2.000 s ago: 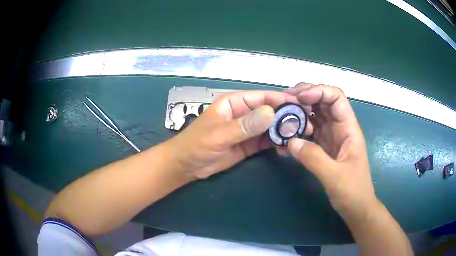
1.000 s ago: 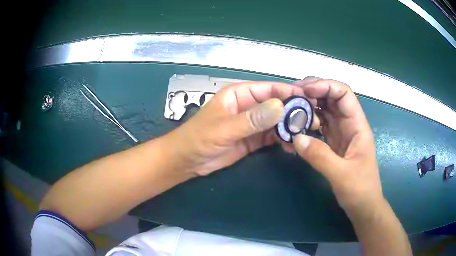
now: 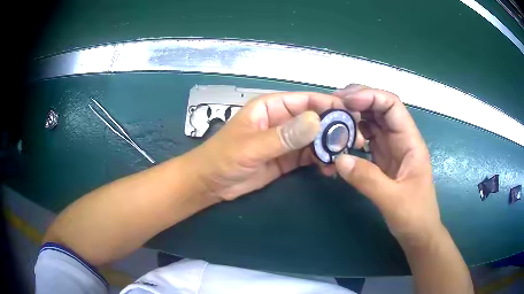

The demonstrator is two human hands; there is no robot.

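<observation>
A round speaker unit [image 3: 335, 138] with a black rim, a pale grey ring and a silver centre is held upright between both hands, its face towards me. My left hand [image 3: 258, 143] grips its left edge, with the tan-wrapped thumb at the rim and the fingers behind. My right hand [image 3: 390, 155] has its thumb tip at the lower rim and its fingers curled behind the right side. The fingertips behind the unit are hidden. A silver-grey jig [image 3: 215, 97] lies on the green surface, its right part hidden behind my left hand.
Thin silver tweezers [image 3: 122, 131] lie at the left. A small crumpled silver part [image 3: 51, 119] is at the far left. Two dark scraps [image 3: 488, 187] are at the far right. A shiny metal strip [image 3: 230, 57] crosses the green surface [image 3: 241, 235] beyond the jig.
Since two seconds ago the unit has turned slightly and both hands keep hold of it. The bench items sit slightly differently in the picture as the view has shifted.
</observation>
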